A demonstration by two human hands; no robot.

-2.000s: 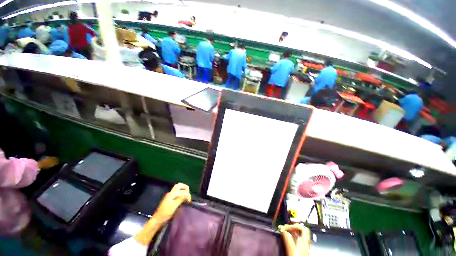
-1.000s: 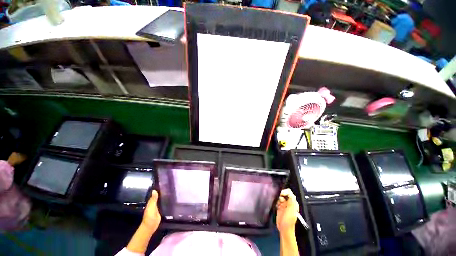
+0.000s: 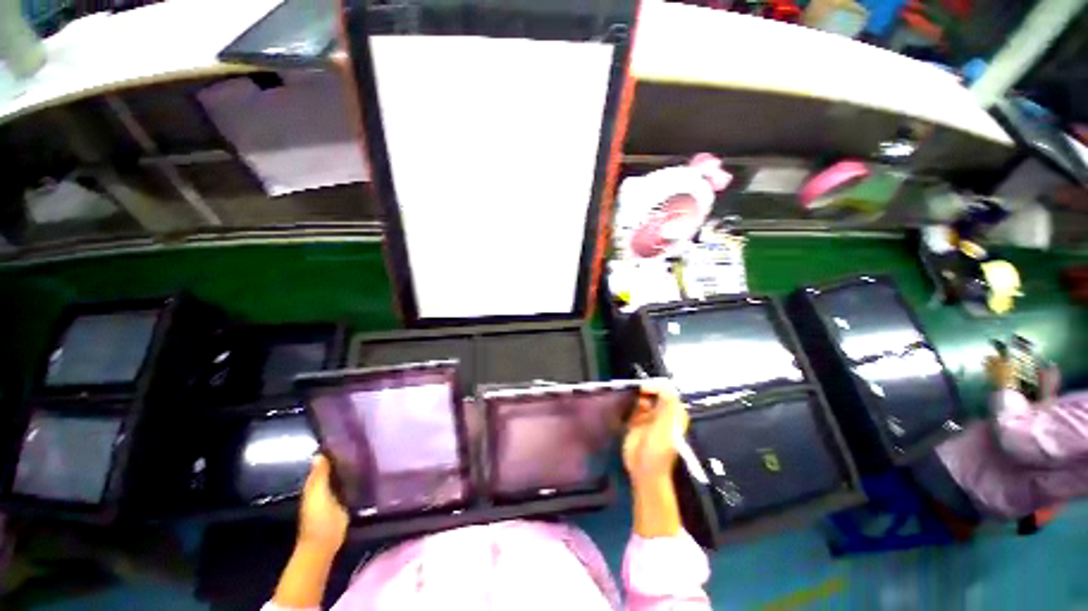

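Note:
My left hand (image 3: 320, 516) grips the lower left edge of a tablet-like screen unit (image 3: 394, 442), tilted so its glass reflects white and pink. My right hand (image 3: 654, 444) holds the upper right edge of a second unit (image 3: 549, 444), with a thin pale stick (image 3: 691, 461) also in the hand. Both units are raised at an angle over a black two-pocket tray (image 3: 480, 519). The tray's far part shows dark recesses behind them. The fingers under the units are hidden.
An upright white panel (image 3: 492, 179) stands behind the tray. Tray stacks with screens stand left (image 3: 90, 400) and right (image 3: 752, 406). A pink and white fan (image 3: 671, 215) and calculator (image 3: 714, 265) are right of the panel. Another person's pink sleeve (image 3: 1038, 454) is at far right.
The view has shifted, so the bench things appear further left. Both units have changed tilt, and the right one reflects less white. My hands still hold them.

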